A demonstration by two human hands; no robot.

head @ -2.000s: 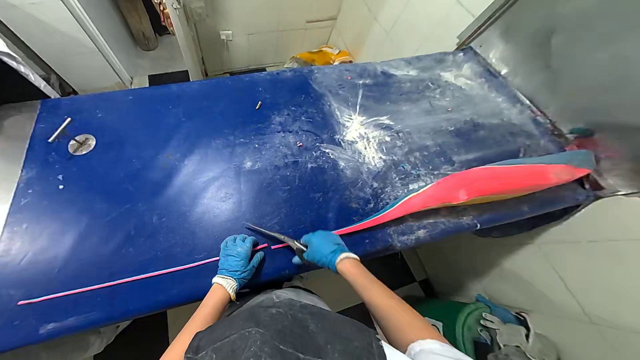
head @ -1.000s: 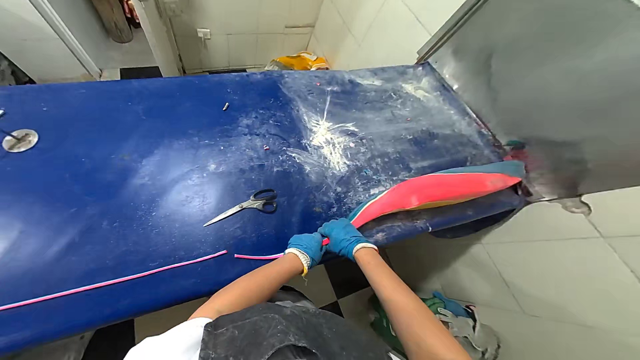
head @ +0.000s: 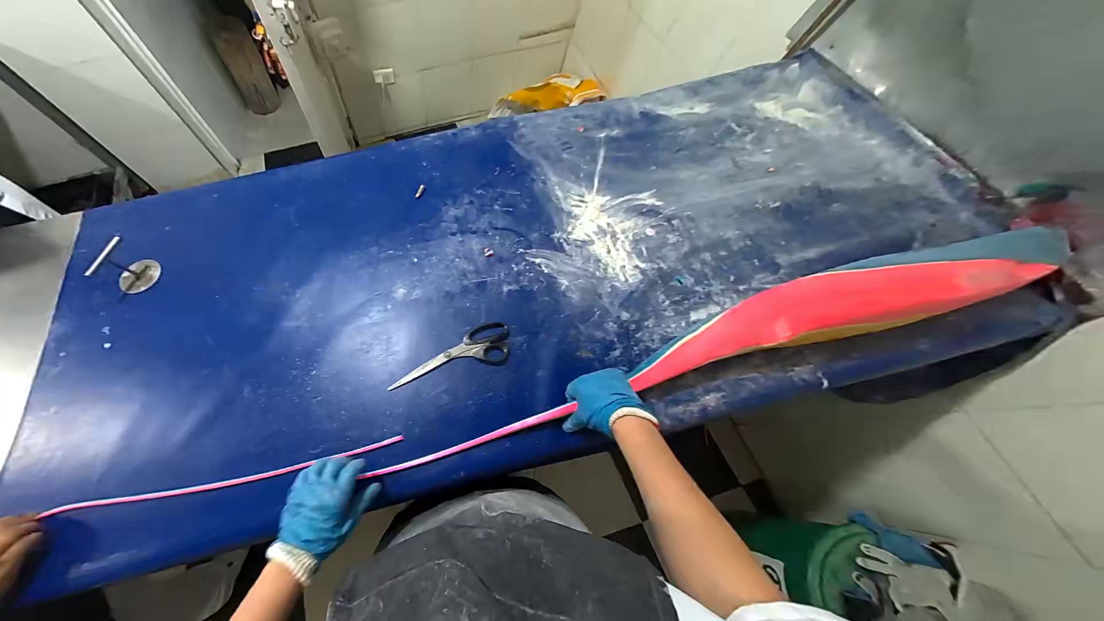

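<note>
A thick red, teal and yellow mass of soft, dough-like material lies along the right front of a blue-covered table, tapering leftward into a thin pink and white rope. My right hand, in a blue glove, is closed around the narrow part of the taper. My left hand, gloved too, lies over the rope's left end at the front edge; its grip is partly hidden. A separate thin strand runs left from beside it. Scissors with black handles rest partly spread on the table.
Another person's bare hand is at the strand's far left end. White powder is spread across the table. A metal disc with a rod sits at the left. A green container with gloves by it stands below right.
The scissors, in my right hand two seconds ago, lay on the table one second ago. Since then my left hand has moved left, away from my right, and the rope between them has lengthened.
</note>
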